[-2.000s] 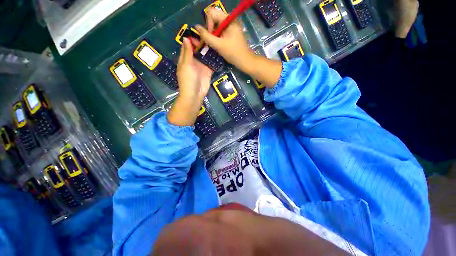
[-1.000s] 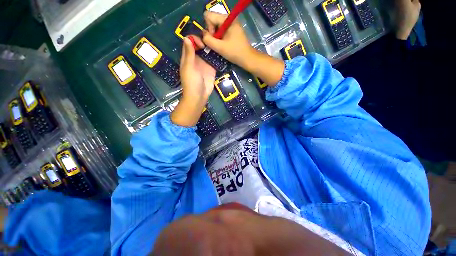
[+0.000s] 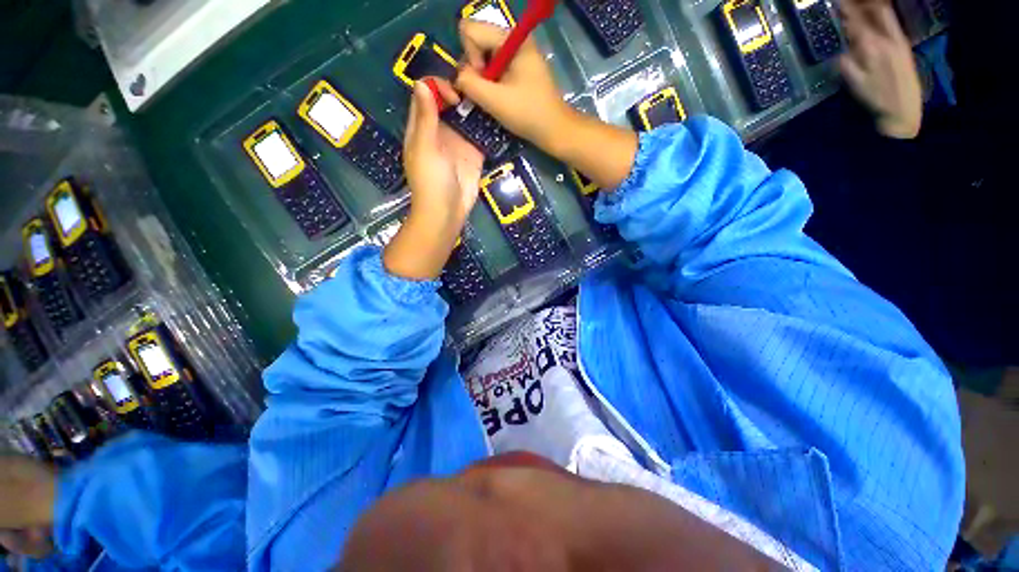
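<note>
My right hand (image 3: 516, 92) is closed around a red pen (image 3: 521, 36); its fingers are over a black keypad phone with a yellow frame (image 3: 418, 56). My left hand (image 3: 443, 168) is upright at the near side of this phone, with a small red piece (image 3: 436, 94) at its fingertips. The hands hide much of the phone. It lies in a clear blister tray (image 3: 346, 240) with two rows of phones. Two phones on the left have white screens (image 3: 333, 116) (image 3: 274, 156). A near-row phone (image 3: 516, 212) is partly lit.
Another clear tray of phones (image 3: 240, 380) is at the left, with a person's blue sleeve (image 3: 156, 492) and hand below it. A third tray with phones (image 3: 758, 56) is at the upper right, beside another person's hand (image 3: 883, 73). A white board (image 3: 168, 45) is at the upper left.
My hands and the pen have barely moved. The other person's hand at the right has moved down and inward. A sleeve and hand have come into view at the lower left.
</note>
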